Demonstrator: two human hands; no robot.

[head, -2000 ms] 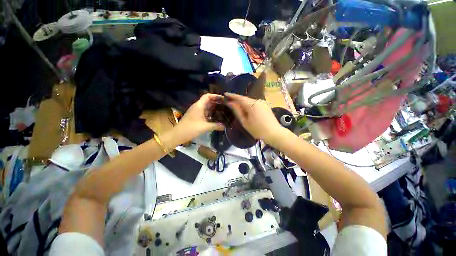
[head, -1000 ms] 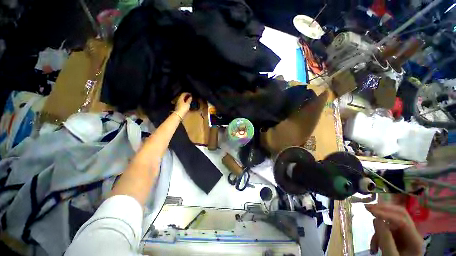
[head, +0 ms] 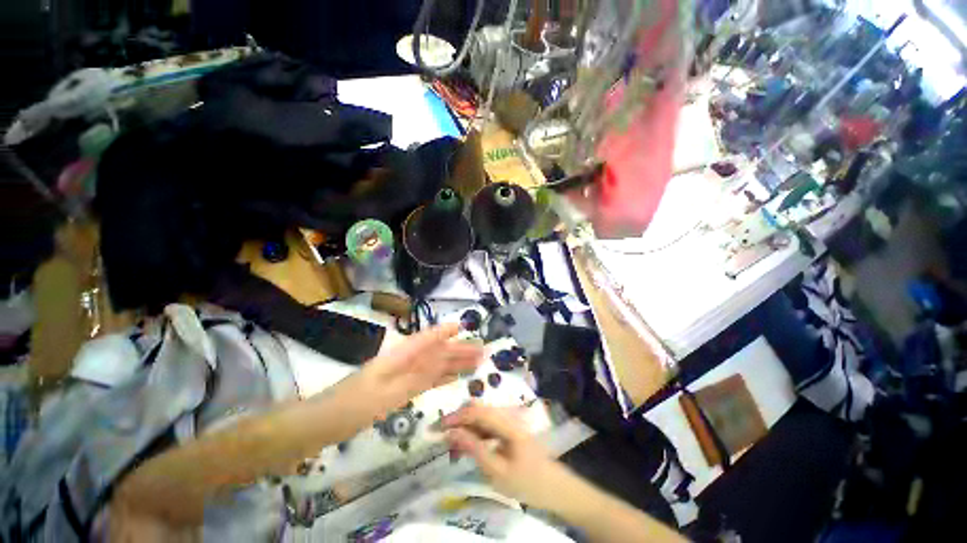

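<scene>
The white sewing machine head [head: 366, 451], with several dark knobs and round metal parts, lies below my hands. My left hand [head: 424, 358] reaches over its upper part, fingers stretched forward and blurred; no object shows in it. My right hand [head: 496, 443] is just below and to the right, close over the machine, with thumb and fingertips near each other. Whether it pinches a thread cannot be seen. Two dark thread cones [head: 439, 233] stand upright behind the machine.
Light grey cloth with black strips [head: 201, 392] is heaped at left. Black cloth [head: 265, 149] lies behind. A dark strip [head: 337, 333] and a clear jar [head: 370, 246] are behind the machine. Pink cloth [head: 639, 149] hangs at upper right. An open drawer [head: 732, 408] is at lower right.
My left hand has left the black cloth and my right hand has left the cones' right side; both are now over the machine. The cones now stand upright. The view has shifted.
</scene>
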